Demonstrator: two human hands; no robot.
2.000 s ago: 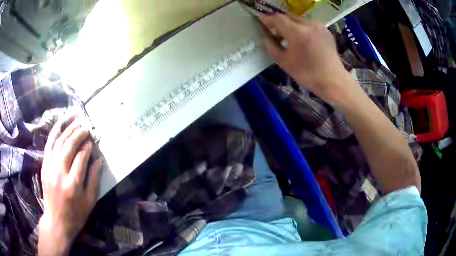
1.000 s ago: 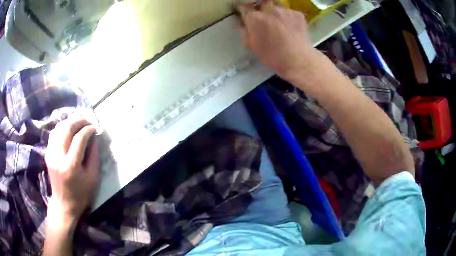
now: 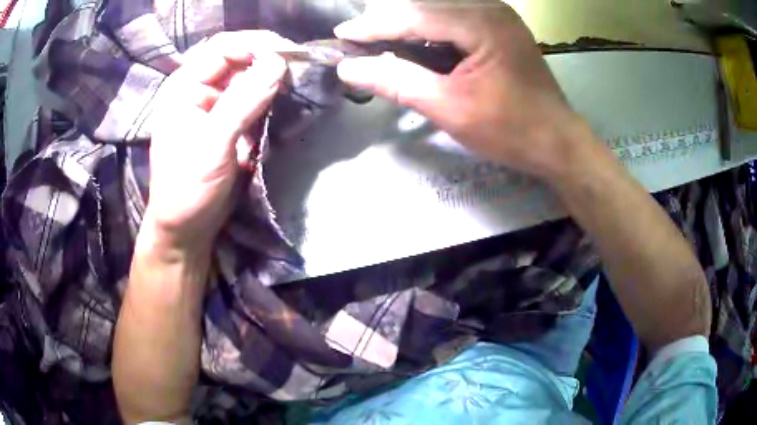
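Note:
Plaid fabric (image 3: 58,199) in dark purple-brown and white lies loose on the left and hangs over the table's front edge. My left hand (image 3: 207,141) pinches a fabric edge between thumb and fingers at the upper middle. My right hand (image 3: 490,91) pinches the same edge just to the right, thumb and index finger close together. A raw, frayed fabric edge runs down from my left fingertips onto the table. Glare washes out the fingertips, so the fold is hard to make out.
The white machine table (image 3: 382,224) carries a ruler scale (image 3: 664,143). A yellow item (image 3: 737,79) and a slim dark tool (image 3: 724,116) are at the far right. A blue frame (image 3: 610,349) is below right. Plaid cloth lies by my light blue clothing.
The view has shifted. My right hand has come from the table's far right to the fabric beside my left hand. My left hand has lifted from lying flat and now pinches the edge.

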